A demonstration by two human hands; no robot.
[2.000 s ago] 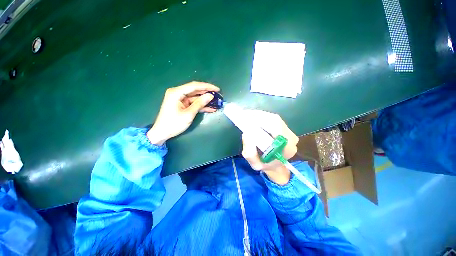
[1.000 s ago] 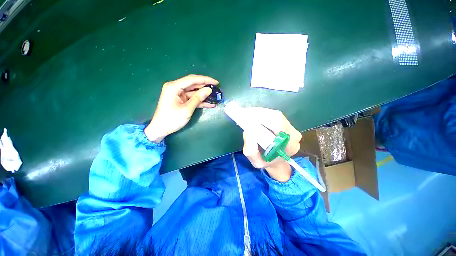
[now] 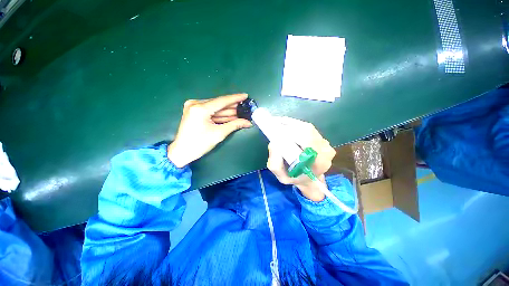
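Note:
My left hand [image 3: 209, 123] pinches a small black round part [image 3: 246, 108] between its fingertips above the green surface [image 3: 150, 78]. My right hand [image 3: 301, 148] grips a white dispensing syringe [image 3: 267, 123]. The syringe's narrow tip is at the right side of the black part; whether it touches cannot be told. A green adapter head [image 3: 303, 162] with side wings sits at the syringe's rear, and a pale air hose [image 3: 338, 202] runs from it past my right wrist.
White square paper [image 3: 313, 67] lies ahead. A patterned strip [image 3: 450, 39] lies right. A pale-faced round part [image 3: 18, 56] is far left. A white crumpled item [image 3: 6, 170] is at the left edge. An open cardboard box [image 3: 385, 184] stands below the edge; blue sleeves [image 3: 466, 145] show at right.
My left fingers have turned the black part and moved it slightly right, to the syringe tip. The pale-faced round part and others on the surface have shifted left in view.

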